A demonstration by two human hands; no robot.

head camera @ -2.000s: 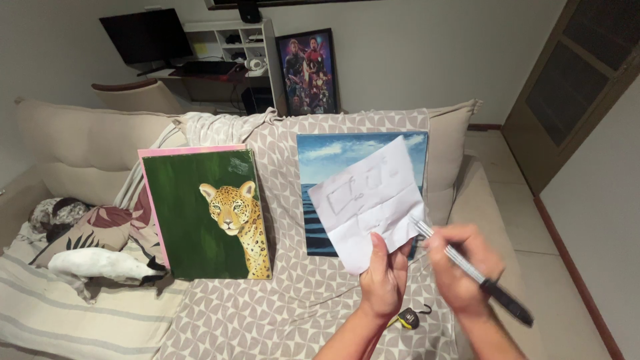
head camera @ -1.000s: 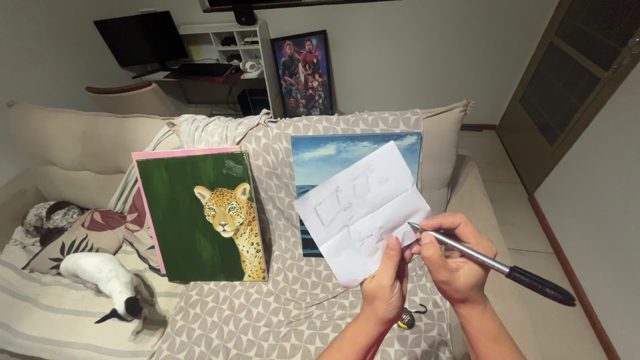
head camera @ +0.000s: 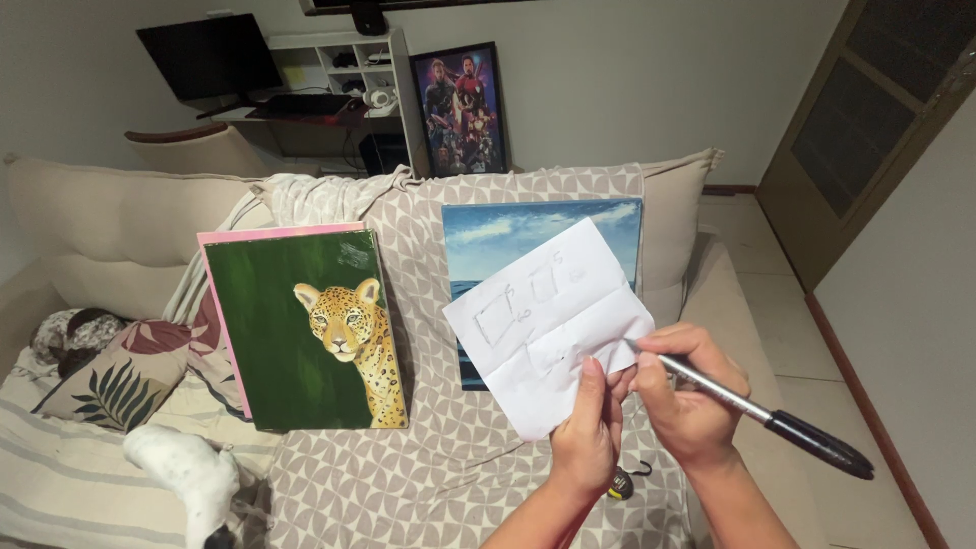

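Note:
My left hand holds a creased sheet of white paper from below, thumb on top. Drawn boxes and figures mark the sheet. My right hand grips a pen with a silver barrel and a black cap on its rear end; its tip meets the paper's right part. Behind the sheet, a canvas painting of sea and sky leans on the sofa back, partly covered. To the left leans a leopard painting on green, with a pink-edged canvas behind it. A tape measure lies below my hands, partly hidden.
A patterned throw covers the sofa. One white dog is at the lower left; another spotted dog lies beside a leaf-print cushion. Behind the sofa are a desk with a monitor and a framed poster.
The pen tip has moved from the paper's right edge onto the sheet. The white dog has turned, its head now toward the bottom of the view.

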